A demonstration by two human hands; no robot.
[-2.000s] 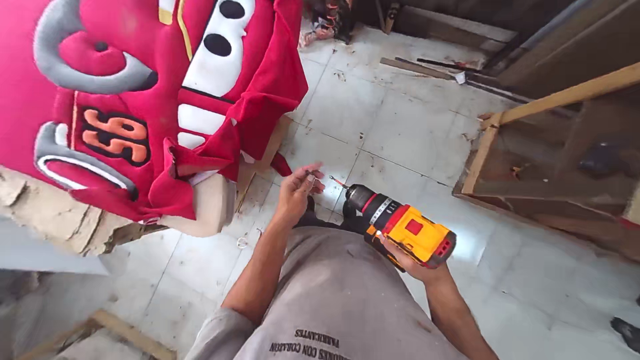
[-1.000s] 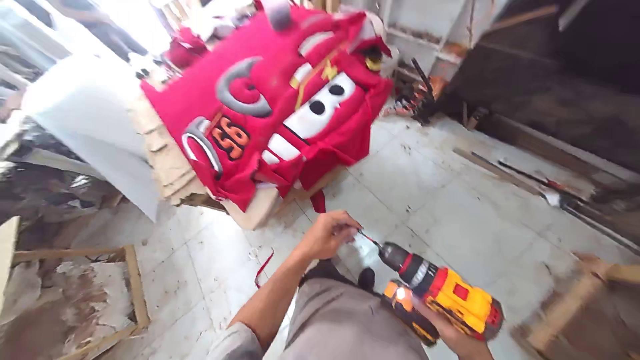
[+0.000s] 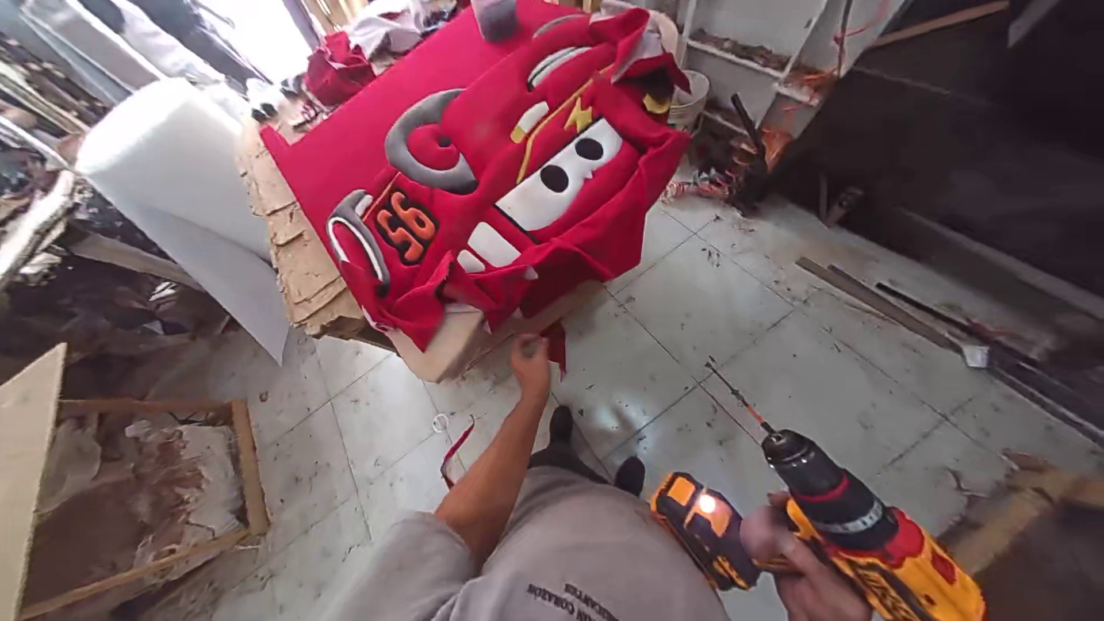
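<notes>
In my right hand (image 3: 806, 561) is a yellow and black cordless drill (image 3: 862, 517), gripped by its handle, with a long thin bit (image 3: 737, 397) pointing up and left. Its work light glows. My left hand (image 3: 530, 358) reaches to the lower edge of a foam piece (image 3: 448, 341) beside a hanging strip of red fabric (image 3: 555, 347); its fingers are curled, and what they hold cannot be made out. Above it lies red plush fabric (image 3: 328, 164) with a cartoon car face, draped over the foam and stacked cardboard (image 3: 302, 276).
A white roll of padding (image 3: 164, 147) stands left of the cardboard. A wooden frame (image 3: 250, 470) lies at the lower left. Wood strips (image 3: 871, 302) rest on the tiled floor (image 3: 690, 302) at right. A white bucket (image 3: 688, 99) stands behind the foam.
My left hand has left the drill bit and moved to the foam's lower edge. The drill has moved away to the right in my right hand. The view has shifted.
</notes>
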